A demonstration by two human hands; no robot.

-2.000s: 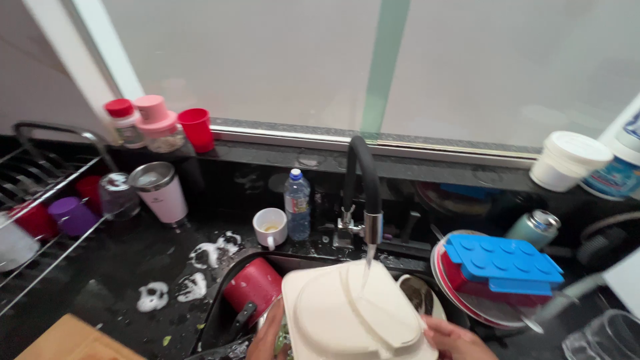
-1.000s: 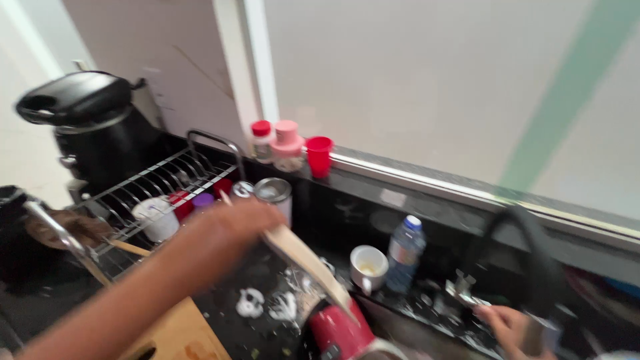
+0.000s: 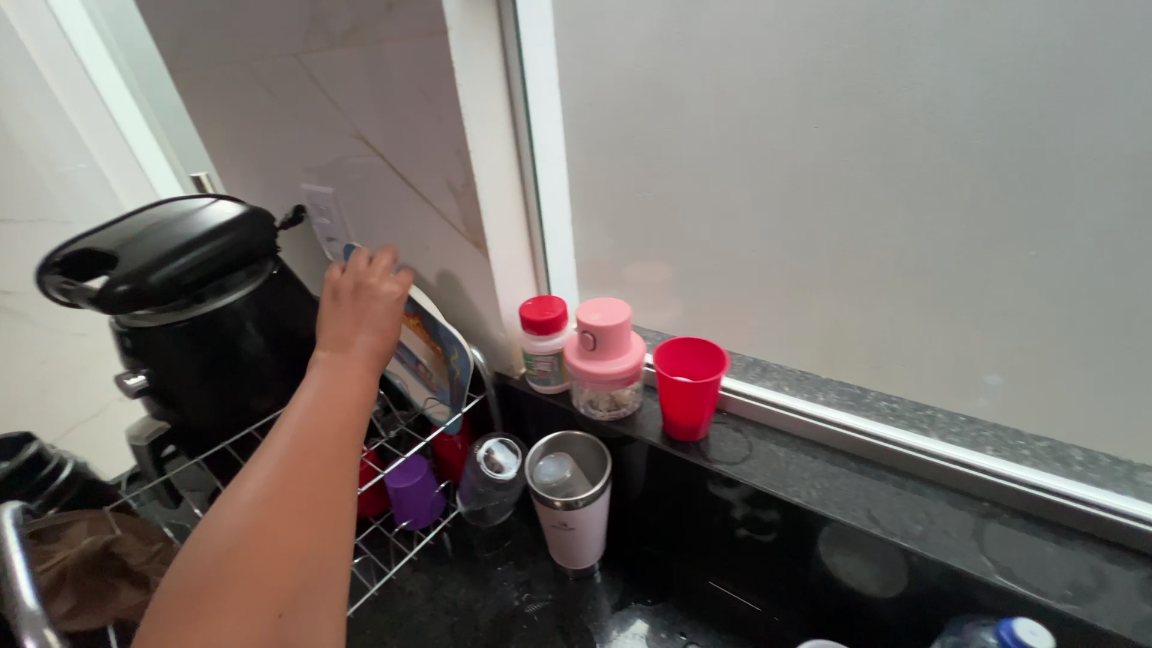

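My left hand [image 3: 364, 292] grips the top edge of a patterned plate [image 3: 432, 355] with rounded corners, which stands upright at the back end of the wire dish rack [image 3: 396, 558]. Part of the plate is hidden behind my fingers. Under it, a purple cup [image 3: 414, 490] and red cups sit in the rack's lower part. Beside the rack are a clear glass [image 3: 490, 479] and a pink steel-rimmed tumbler [image 3: 571, 513] with a clear item inside. My right hand is out of view.
A black air fryer or similar appliance [image 3: 216, 360] stands behind the rack. On the window ledge are a red-capped jar [image 3: 544, 346], a pink-topped chopper [image 3: 605, 360] and a red plastic cup [image 3: 689, 391]. A blue-capped bottle [image 3: 999, 633] shows at the lower right.
The view has swung left from the sink to the rack. My left hand has carried the plate from over the sink to the rack. My right hand, earlier near the faucet, has left view.
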